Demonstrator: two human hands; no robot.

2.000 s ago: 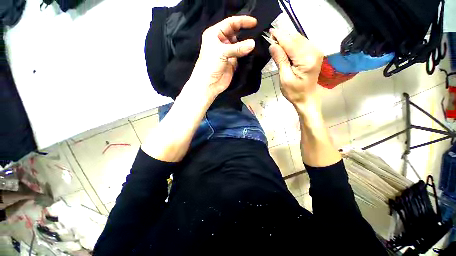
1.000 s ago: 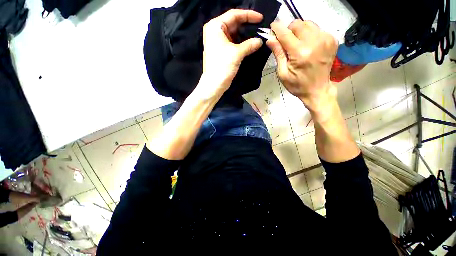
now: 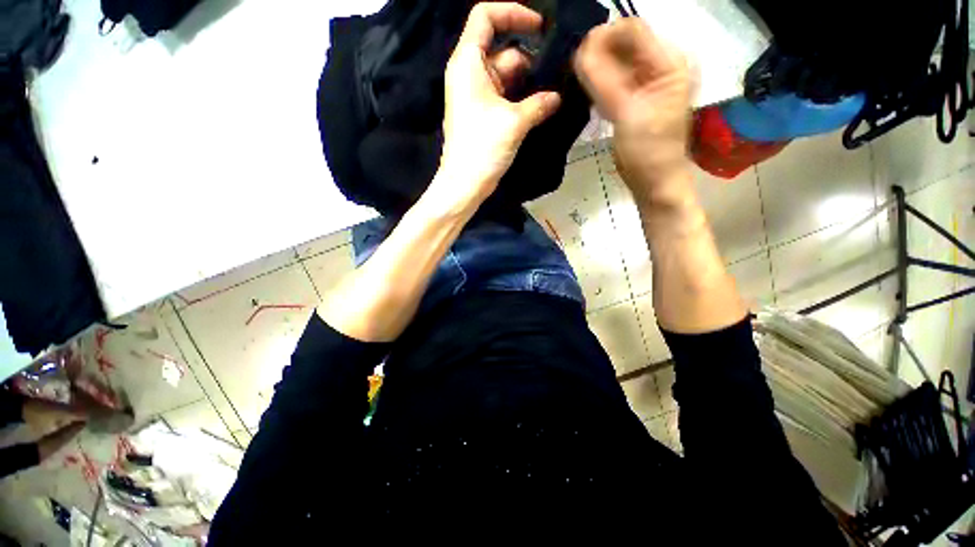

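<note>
A black garment [image 3: 385,118] lies over the near edge of the white table and hangs down in front of me. My left hand [image 3: 494,102] is at the garment's upper right part, fingers curled, with black cloth between thumb and fingers. My right hand [image 3: 638,91] is just right of it, blurred and half closed. The blades of the snips do not show now, so I cannot tell what my right hand holds.
The white table [image 3: 192,139] has dark garments [image 3: 43,214] at the far left and a black pile with hangers [image 3: 855,53] at the right. Blue [image 3: 796,115] and red [image 3: 727,144] items sit below the pile. A black metal stand [image 3: 900,256] is at right. Another person's hands [image 3: 53,422] show lower left.
The snips' blades, seen a second ago between my hands, no longer show. My right hand has moved slightly left and is blurred. My left hand stays at the cloth, a little higher.
</note>
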